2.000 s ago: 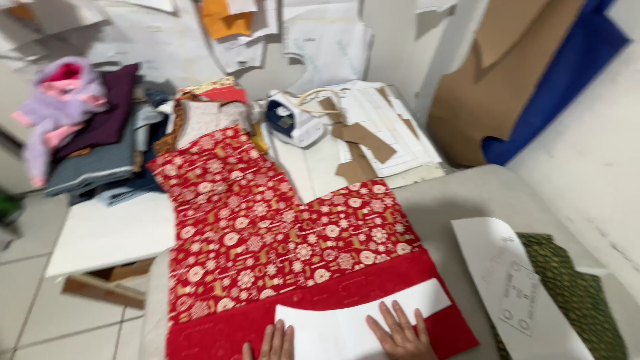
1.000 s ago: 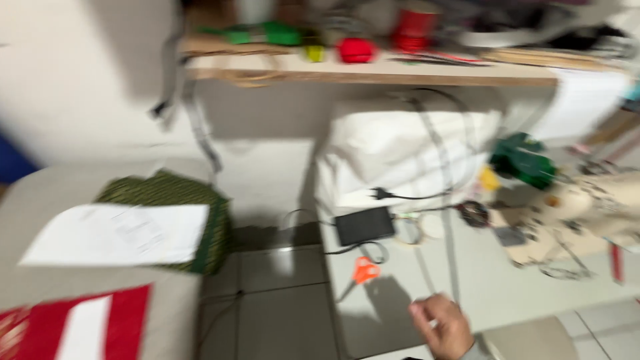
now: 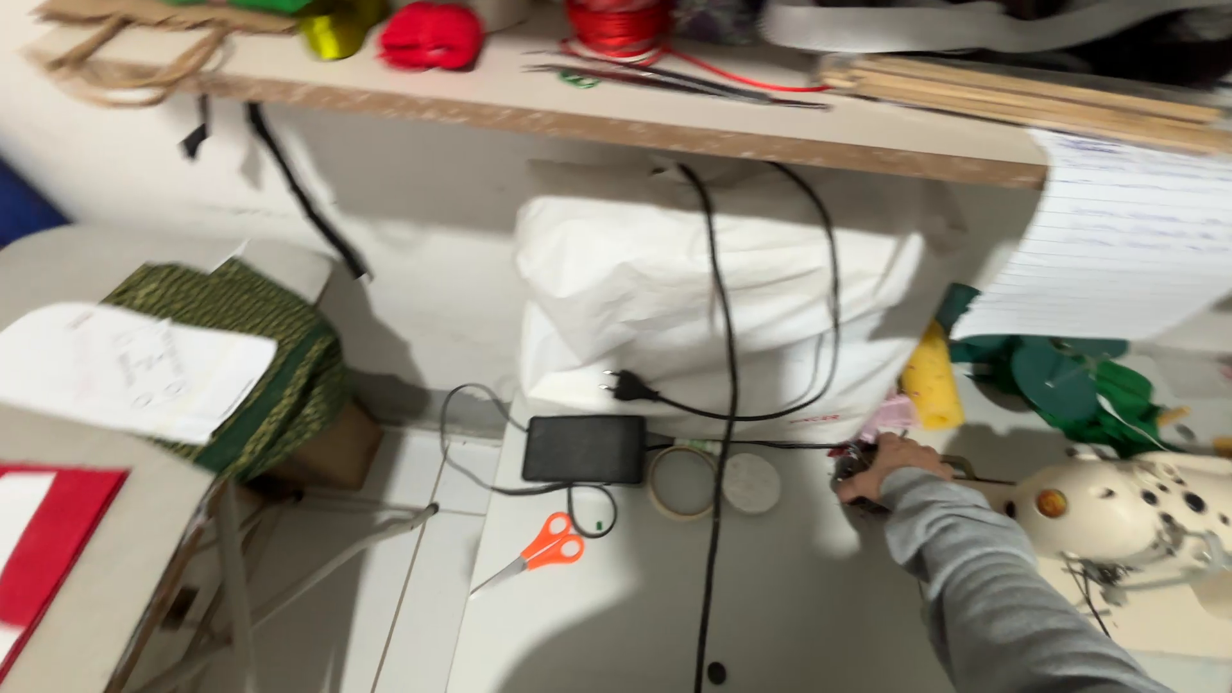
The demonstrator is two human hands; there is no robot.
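My right hand (image 3: 890, 469), in a grey sleeve, reaches over the white table onto a small dark cluttered item (image 3: 852, 472) beside the sewing machine (image 3: 1097, 505); whether its fingers hold it cannot be told. Pink fabric (image 3: 890, 416) and a yellow roll (image 3: 932, 380) lie just behind the hand. Left of it are a white disc (image 3: 751, 483), a roll of tape (image 3: 682, 483), a black power adapter (image 3: 584, 449) and orange-handled scissors (image 3: 551, 547). My left hand is out of view.
A shelf (image 3: 539, 120) with ribbon and red cord overhangs the table. A black cable (image 3: 724, 385) with a plug crosses the table. At left, an ironing board (image 3: 125, 539) bears red fabric (image 3: 58, 549), green patterned fabric (image 3: 289, 356) and a paper pattern (image 3: 125, 366). Lined paper (image 3: 1088, 250) hangs at right.
The view has swung right from the ironing board, where both hands lay on white paper over red fabric. My right hand has moved from near the scissors to the item beside the sewing machine.
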